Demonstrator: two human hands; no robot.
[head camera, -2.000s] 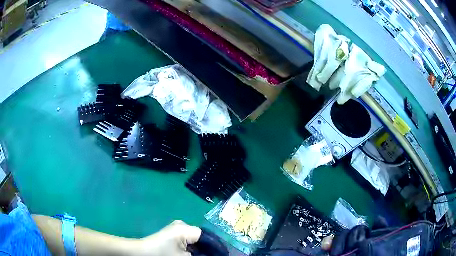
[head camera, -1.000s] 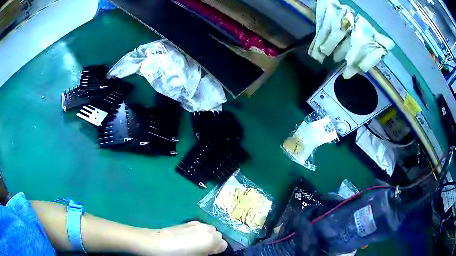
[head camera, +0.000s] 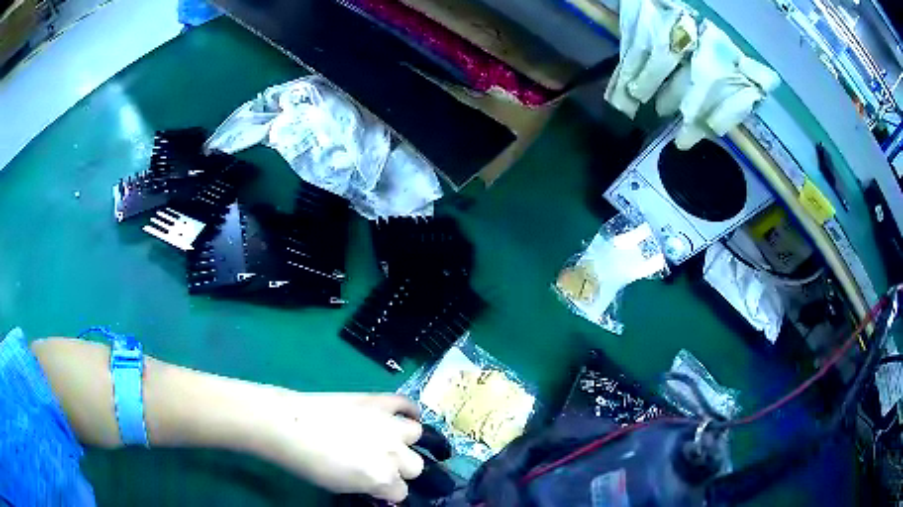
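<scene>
My left hand (head camera: 347, 446), bare with a blue wrist band (head camera: 128, 386), is at the bottom, left of the clear bag of cream-tan pieces (head camera: 482, 408). Its fingers are curled on a dark object (head camera: 432, 460), too dark and cut off to identify. A large dark screwdriver (head camera: 614, 465) with a red wire crosses the lower right, blurred. My right hand does not show. The black component tray (head camera: 606, 394), with small silvery pieces, is partly hidden behind the screwdriver. Black finned heat sinks (head camera: 262, 257) lie in a pile at left, with more (head camera: 421, 287) near the middle.
A crumpled white plastic bag (head camera: 332, 144) lies behind the heat sinks. An open carton (head camera: 396, 89) is at the top. Off-white gloves (head camera: 688, 74) hang on the rail by a white device (head camera: 649, 188). Clear bags lie before the device (head camera: 614, 272) and beside the tray (head camera: 698, 381).
The screwdriver has swung lower and left across the bottom, over part of the tray. My left hand has moved slightly, its fingers now more visible. The fingertip seen at the tray earlier no longer shows.
</scene>
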